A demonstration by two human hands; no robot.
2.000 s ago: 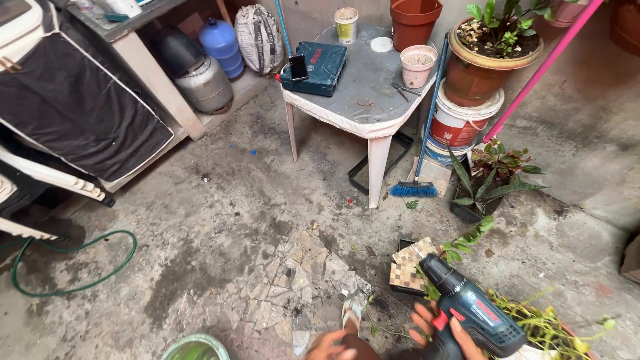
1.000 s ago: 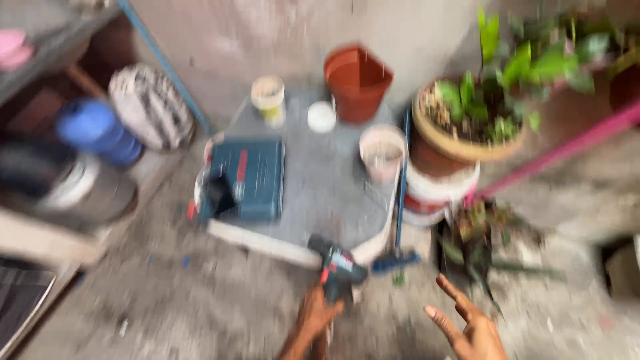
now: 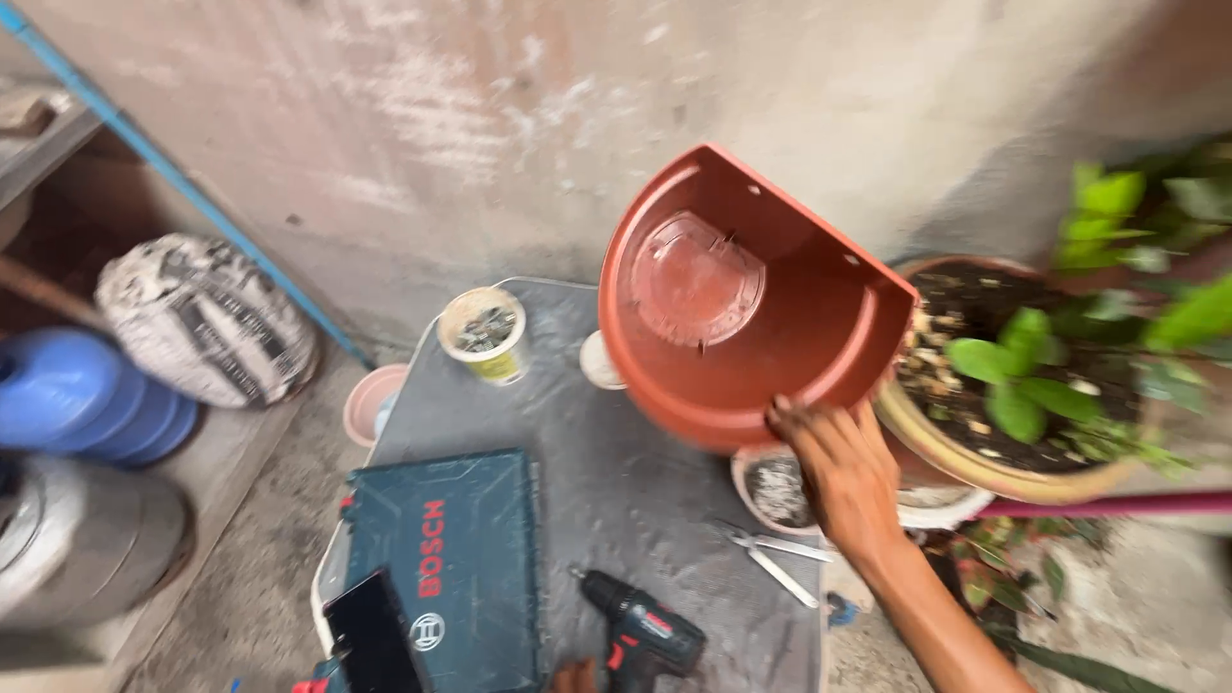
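Note:
My right hand [image 3: 842, 472] grips the near rim of a terracotta-coloured plastic half-round planter [image 3: 751, 298], tilted so its hollow inside faces me. At the bottom edge, only the fingertips of my left hand [image 3: 575, 677] show, beside a Bosch cordless drill [image 3: 645, 626] lying on the grey table [image 3: 577, 462]; whether they touch it is unclear. Left of the drill lies a teal Bosch case [image 3: 443, 568] with a black phone [image 3: 375, 635] on its corner. Pliers [image 3: 770, 558] and a small pot of grey material [image 3: 775, 486] are below the planter. A tub of metal fasteners [image 3: 484, 332] stands further back.
A large potted plant [image 3: 1011, 385] stands close on the right. The wall [image 3: 539, 125] rises behind the table. A filled sack [image 3: 207, 322], a blue water jug [image 3: 91, 395] and a grey gas cylinder [image 3: 87, 549] stand left. A blue pole [image 3: 192, 192] leans on the wall.
The drill, held in my left hand a second ago, now lies on the table. My right hand, empty before, has taken hold of the planter, which stood on the table. The view has moved closer.

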